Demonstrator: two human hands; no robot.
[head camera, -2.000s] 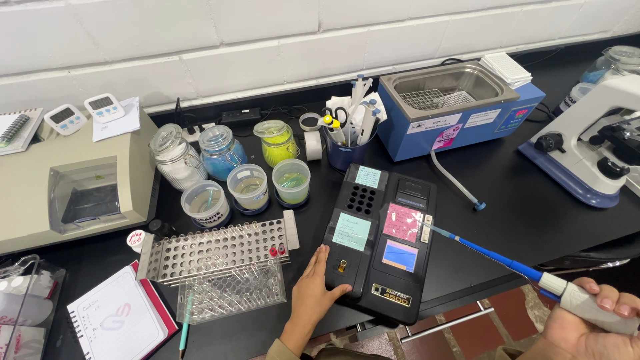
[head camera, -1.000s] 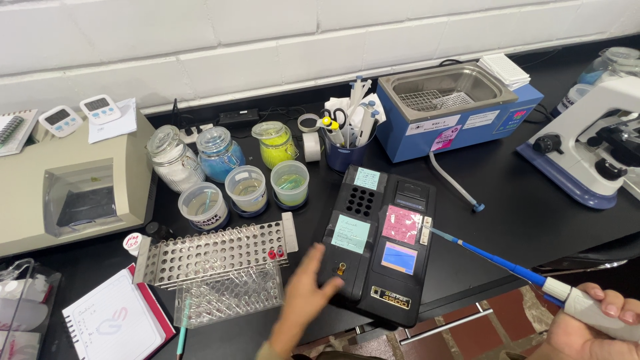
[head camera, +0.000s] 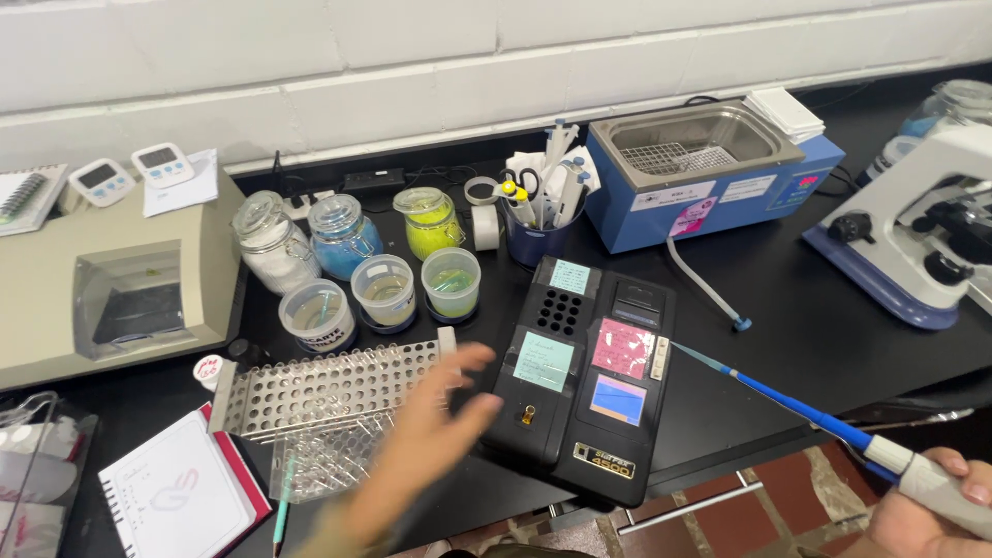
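My left hand (head camera: 430, 434), blurred, hangs with its fingers apart between the metal test tube rack (head camera: 333, 387) and the black Stat Fax analyzer (head camera: 581, 380). It holds nothing. Below the rack, a clear rack of glass tubes (head camera: 329, 457) is partly hidden by that hand. At the lower right, my right hand (head camera: 922, 504) is closed around a micropipette (head camera: 891, 457) with a blue shaft. Its bluish tip (head camera: 697, 356) points up and left, near the analyzer's right edge. The analyzer bears handwritten notes, a row of wells and a small lit screen (head camera: 618, 401).
Behind the racks stand plastic cups (head camera: 384, 291) and lidded glass jars (head camera: 341, 236). A blue cup of pipettes (head camera: 542, 240) stands beside a water bath (head camera: 697, 186). A microscope (head camera: 914, 225) is at right; a notebook (head camera: 186, 496) and a beige instrument (head camera: 46, 287) are at left.
My left hand has left the analyzer's lower left edge and moved left and up toward the test tube rack. My right hand still holds the micropipette in much the same place.
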